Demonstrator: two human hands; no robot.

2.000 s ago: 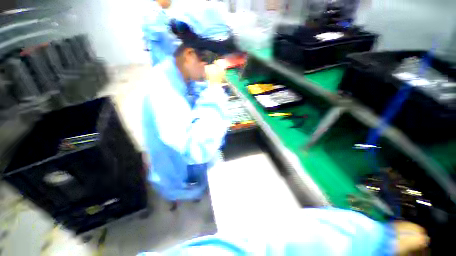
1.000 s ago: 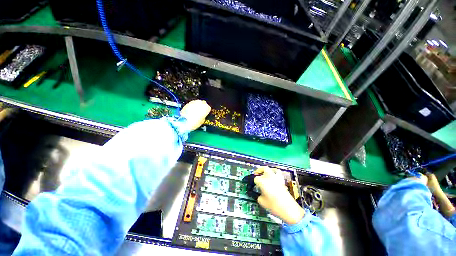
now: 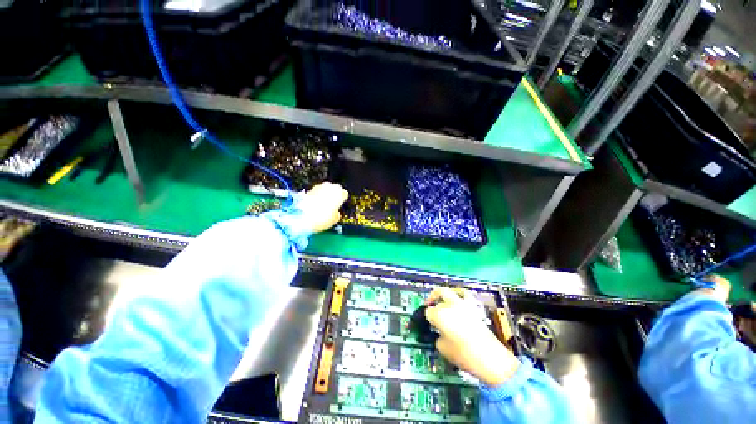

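A black carrier (image 3: pixel 330 352) with rows of green circuit boards (image 3: pixel 362 356) lies on the conveyor, with orange-brown clamps at its left and right edges. My right hand (image 3: pixel 456 329), with black finger coverings, is over the upper right boards; its fingertips are hidden, so I cannot tell what it holds. My left hand (image 3: pixel 319 206) is at the left edge of the bin of yellow components (image 3: pixel 370 209); its fingers are blurred and their hold cannot be made out. Blue-violet components (image 3: pixel 439 203) fill the bin to the right. Dark leaded components (image 3: pixel 290 157) lie behind my left hand.
A shelf with a metal edge (image 3: pixel 348 125) runs above the bins and carries a large black tote (image 3: pixel 390 83). A blue coiled cord (image 3: pixel 170 83) hangs down to my left wrist. Another worker's sleeve (image 3: pixel 692 356) is at the right. A round metal wheel (image 3: pixel 535 334) sits beside the carrier.
Two seconds ago the view faced a worker at the left; it has since turned to the carrier and bins. Over the last second both hands stay at nearly the same places, with the view slightly shifted.
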